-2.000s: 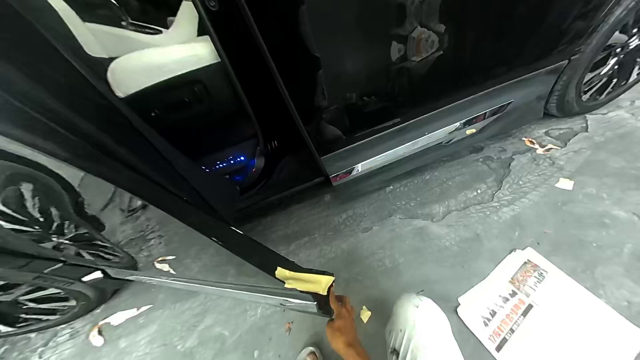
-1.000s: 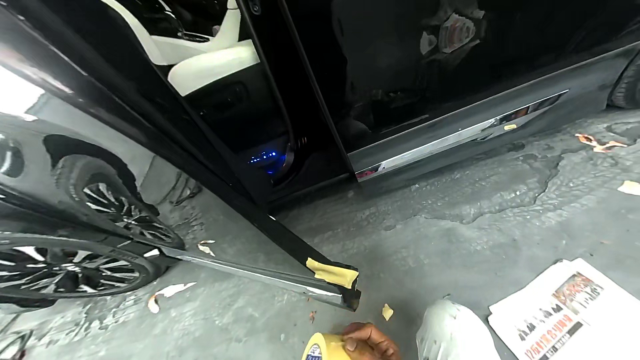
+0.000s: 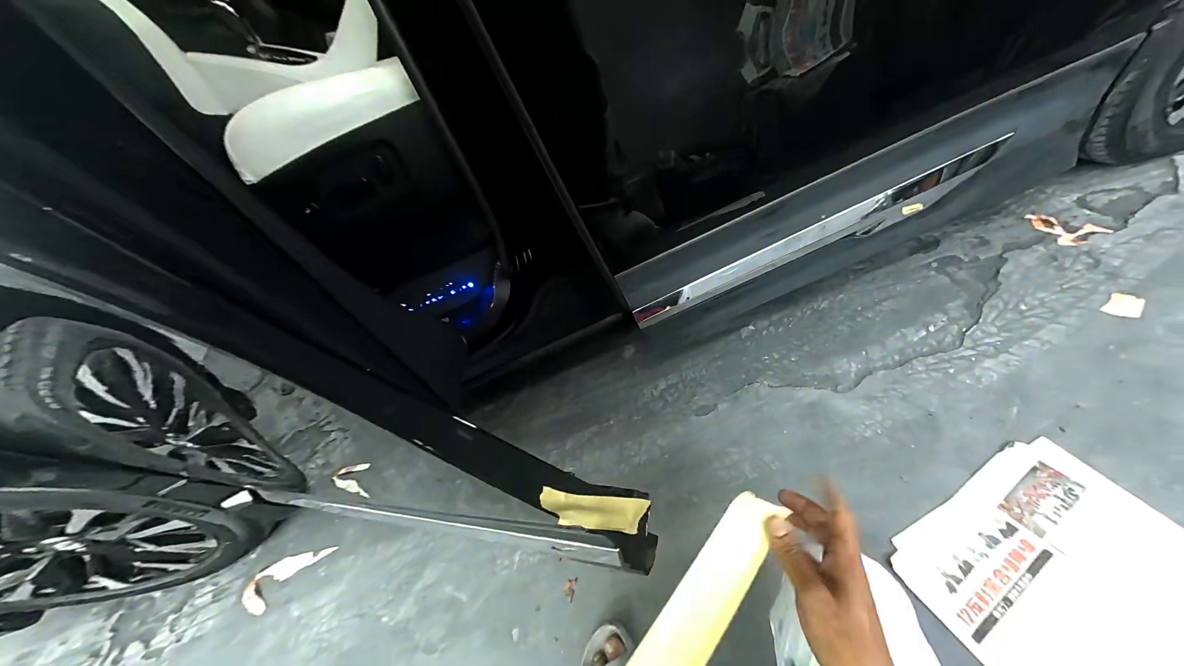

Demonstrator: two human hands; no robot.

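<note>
A wide strip of yellow masking tape runs from the bottom edge up to my right hand, whose thumb and a finger pinch its upper end; other fingers are raised and blurred. My left hand is out of view, and so is the tape's lower end. Left of my right hand is the lower corner of the open black car door, with a short piece of yellow tape stuck across its edge. A chrome strip runs along the car's lower side, with a small yellow piece on it.
A printed newspaper lies on the grey floor at the right. Torn scraps and a yellow scrap are scattered about. A light seat shows inside the car. A foot in a sandal and a white-clad knee are below.
My right hand no longer touches the door corner as it did two seconds ago. A tape roll beside a hand showed one second ago; now a long strip stretches to my right hand.
</note>
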